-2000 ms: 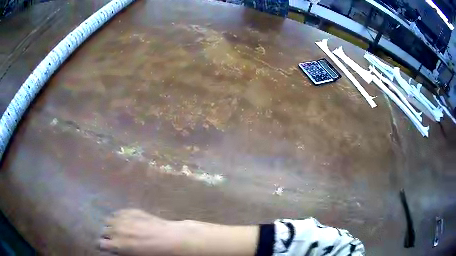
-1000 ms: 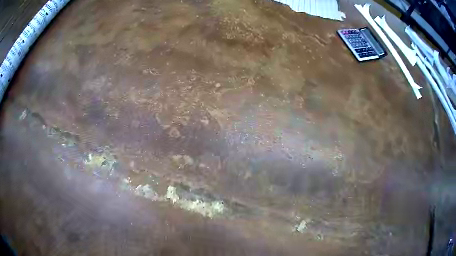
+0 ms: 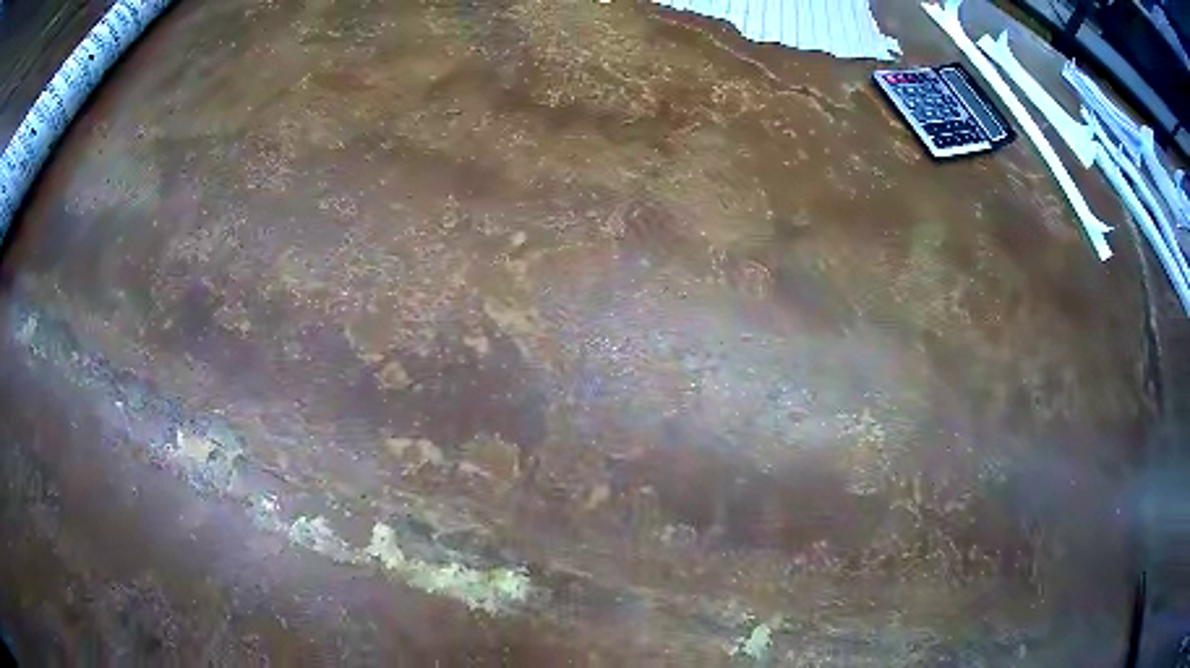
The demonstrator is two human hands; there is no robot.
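Note:
Neither my left hand nor my right hand is in the picture. A white cloth piece with thin grey stripes lies at the top edge of the view, right of centre, and is cut off by that edge. The worn reddish-brown table fills most of the view. A small dark calculator with rows of keys lies at the upper right, just below the striped cloth's right end.
Long narrow white strips lie at the upper right, with several more tangled beside them. A pale roll with dark marks runs along the upper left edge. Pale scuffed patches cross the table's near part.
My forearm and one hand, seen low in the oldest frame, are gone. The striped cloth now shows at the top. The view has shifted, and the calculator and strips appear farther up and right.

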